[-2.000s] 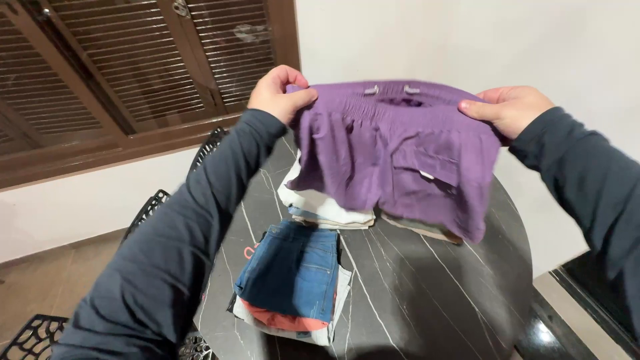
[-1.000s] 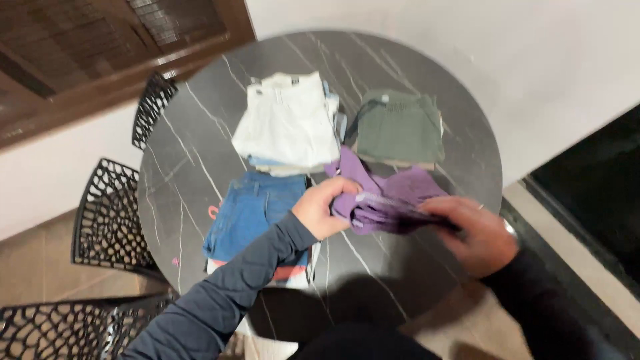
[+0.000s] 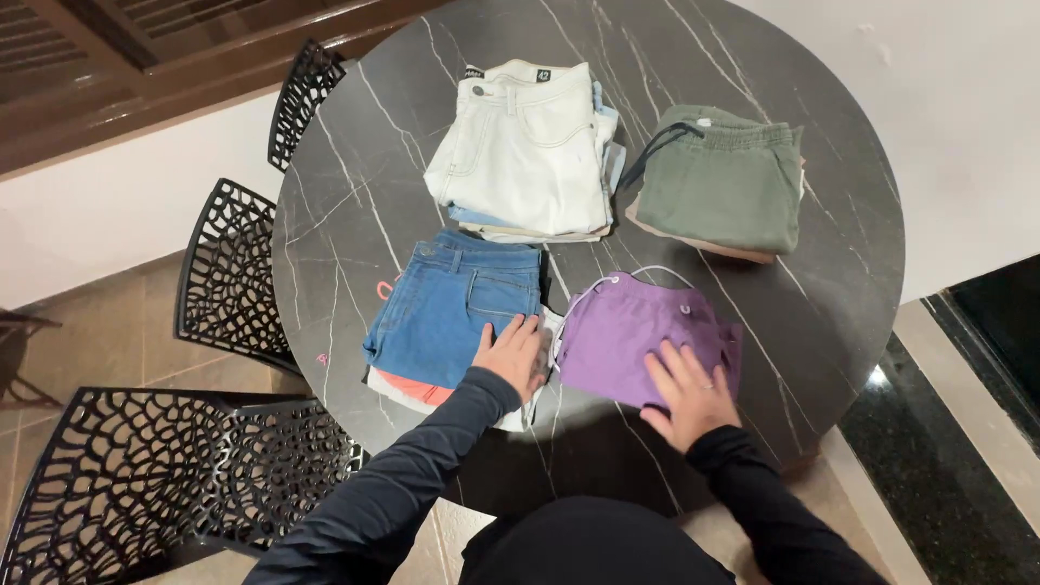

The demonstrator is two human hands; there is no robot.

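Folded purple drawstring shorts [image 3: 626, 341] lie on a round black marble-patterned table [image 3: 756, 325], with my right hand [image 3: 691, 394] spread flat on their lower right part. My left hand [image 3: 513, 353] rests, fingers apart, on the lower right edge of folded blue denim [image 3: 455, 301], which tops a stack with coral and white garments under it. Behind the denim is a stack topped by white jeans [image 3: 528, 154]. At the back right, green drawstring shorts [image 3: 719, 179] lie folded on tan garments. Neither hand grips anything.
Black openwork chairs [image 3: 231, 276] stand along the table's left side, another [image 3: 130, 479] at the lower left. A white wall [image 3: 967, 122] rises close on the right. Brown louvred woodwork [image 3: 162, 49] is at the upper left.
The purple shorts, held up open by both hands and then gathered between them, now lie folded on the table. Both hands have let go of them; the left has moved onto the blue denim.
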